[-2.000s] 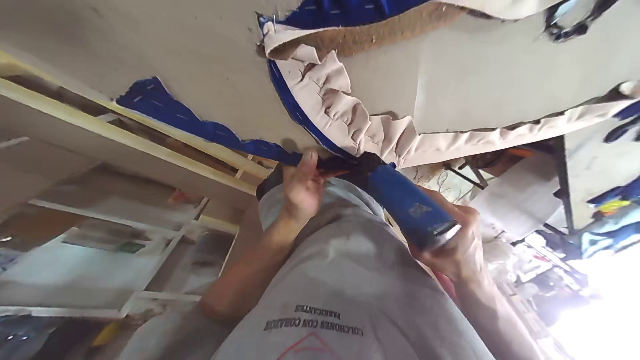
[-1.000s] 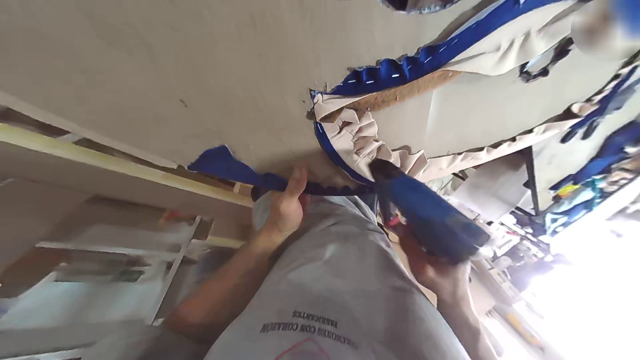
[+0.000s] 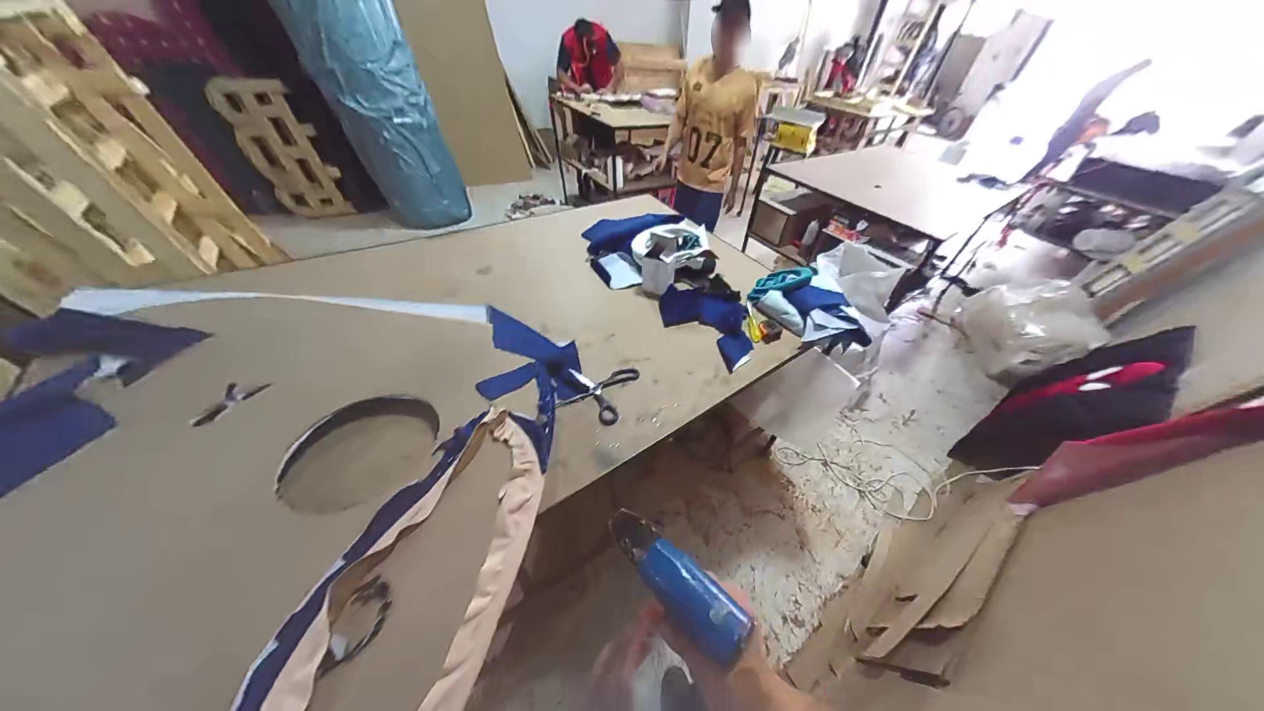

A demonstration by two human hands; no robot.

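My right hand (image 3: 736,642) is closed around a blue handheld power tool with a dark nose (image 3: 691,597), probably a stapler, beyond the table's near edge. My left hand (image 3: 624,657), blurred, is just left of the tool; its fingers cannot be made out. Left of both hands, a gathered beige fabric strip (image 3: 499,538) and a blue fabric strip (image 3: 370,533) follow the edges of a cut-out board panel (image 3: 217,553). They meet near a pair of scissors with dark handles (image 3: 602,395), which lies on the table (image 3: 632,434) beside blue fabric pieces (image 3: 528,351).
Fabric scraps (image 3: 691,267) and more cloth (image 3: 829,296) lie at the table's far right. One person (image 3: 713,128) stands behind it; another (image 3: 590,59) bends over a workbench. A cord (image 3: 869,484) and cardboard (image 3: 938,592) are on the floor at right. Wooden pallets (image 3: 118,158) lean at left.
The view has swung up and out over the room. Both hands and the blue tool are now apart from the fabric strips; earlier the left hand was at the blue strip and the tool's nose at the fabric.
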